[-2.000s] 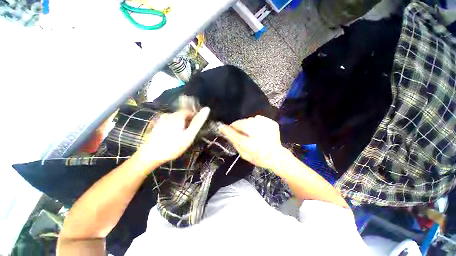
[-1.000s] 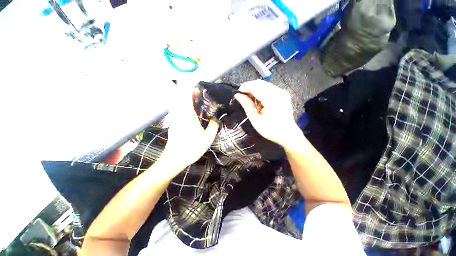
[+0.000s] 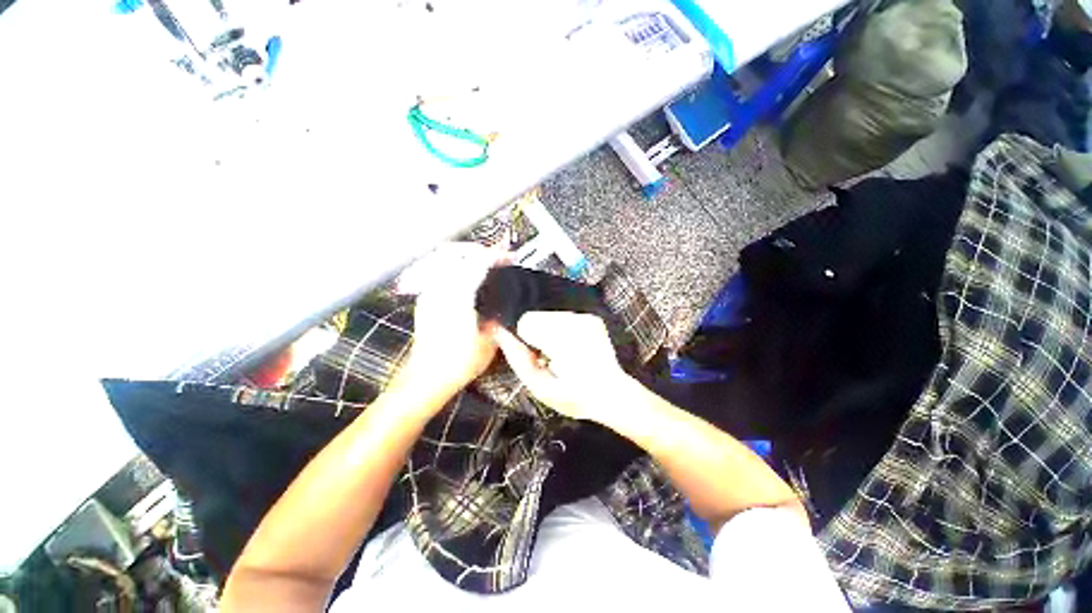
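Note:
The black and cream plaid garment with black lining lies over my lap and up against the table edge. My left hand holds the cloth near the table's front edge, its fingers overexposed. My right hand pinches the cloth just right of my left hand, fingers bent. The black lining shows bunched above and between both hands. A curved plaid piece hangs below them on the lap. The exact edge pinched is hidden by the fingers.
The white table fills the upper left, with green-handled snips and metal machine parts on it. A garment pile, black and plaid, is at the right. Speckled floor shows between. A person's olive-clothed leg is at the upper right.
The right hand has moved down and left, close to the left hand. The raised plaid and lining piece is now bunched, with mostly black cloth showing. The view has shifted slightly.

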